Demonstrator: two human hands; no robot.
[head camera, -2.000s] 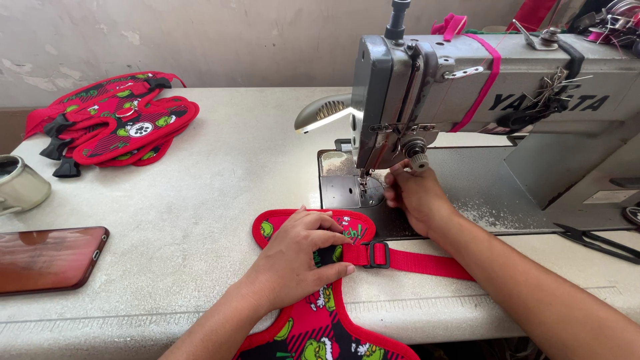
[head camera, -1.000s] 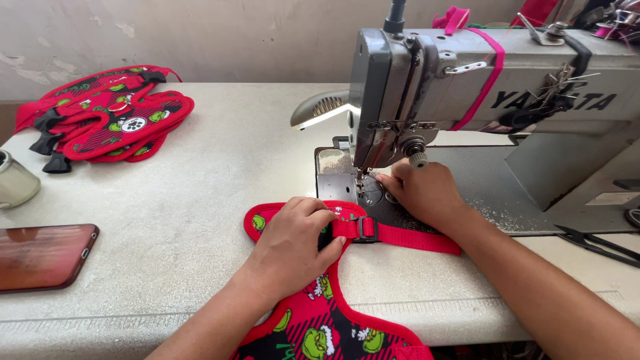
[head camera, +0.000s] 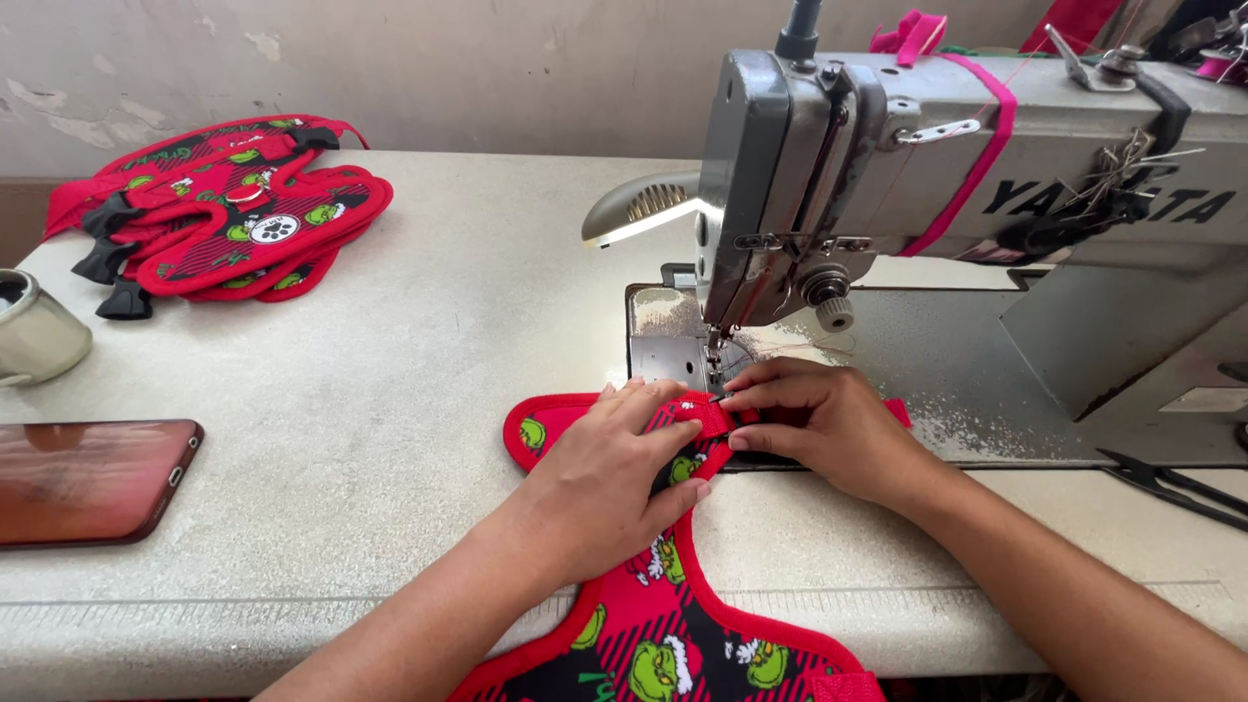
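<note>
A printed fabric pet harness piece (head camera: pixel 673 585) with red binding lies over the table's front edge, its upper end at the sewing machine (head camera: pixel 780 195). My left hand (head camera: pixel 619 468) rests on that upper end, fingers spread, pressing it and the red webbing strap (head camera: pixel 710 417). My right hand (head camera: pixel 829 419) pinches the strap at its black buckle between thumb and fingers, just in front of the presser foot (head camera: pixel 715 366). Most of the buckle is hidden by the fingers. The strap's far end shows behind my right hand.
Stacked harness pieces (head camera: pixel 244 210) with black side-release buckles lie at the back left. A mug (head camera: pixel 39 331) and a phone (head camera: pixel 93 483) are at the left edge. Black thread snips (head camera: pixel 1180 483) lie at the right. A lamp (head camera: pixel 643 205) shines beside the machine head.
My right hand has moved from beside the needle area down to the strap and taken hold at the buckle. The harness end has shifted toward the presser foot.
</note>
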